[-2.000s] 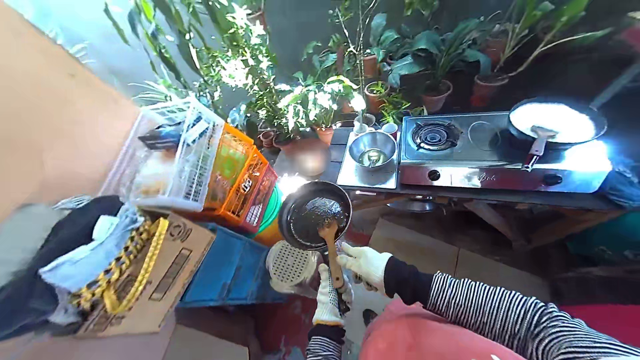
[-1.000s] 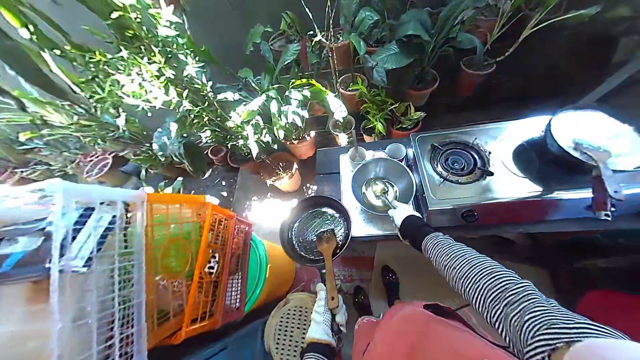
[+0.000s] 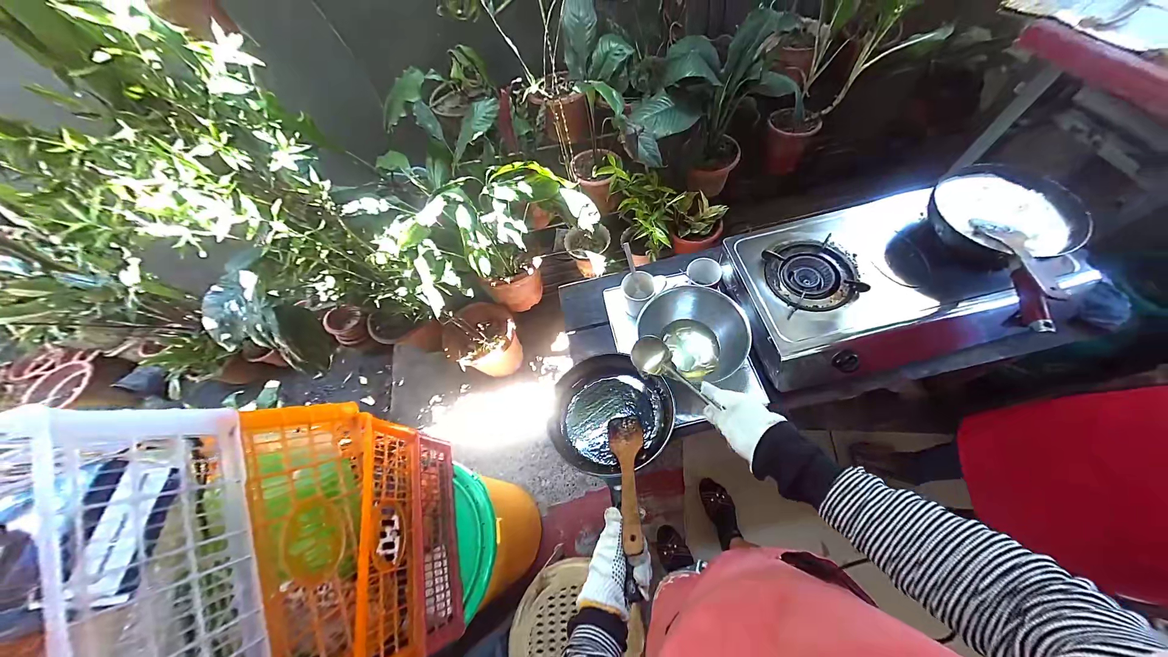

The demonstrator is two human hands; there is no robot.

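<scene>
My left hand (image 3: 610, 568), in a white knit glove, grips the handle of a black frying pan (image 3: 568, 429) and lies against the handle of a wooden spatula (image 3: 630, 493). The spatula's browned blade rests in the pan, whose inside looks wet and shiny. My right hand (image 3: 741, 418), gloved too, holds a metal ladle (image 3: 651, 355) by its handle. The ladle's bowl is over the left rim of a steel bowl (image 3: 735, 319) holding yellowish liquid, close to the pan's upper right edge.
A two-burner gas stove (image 3: 776, 338) stands right of the bowl, with a second pan (image 3: 1004, 214) on its right side. Two cups (image 3: 639, 287) sit behind the bowl. Plastic crates (image 3: 301, 493) and a green-lidded orange bucket (image 3: 516, 525) are at left. Potted plants line the back. A person in red (image 3: 1068, 474) stands at right.
My right hand has moved from beside the frying pan to the steel bowl, and now the ladle in it is raised at the bowl's pan-side rim. The view has shifted.
</scene>
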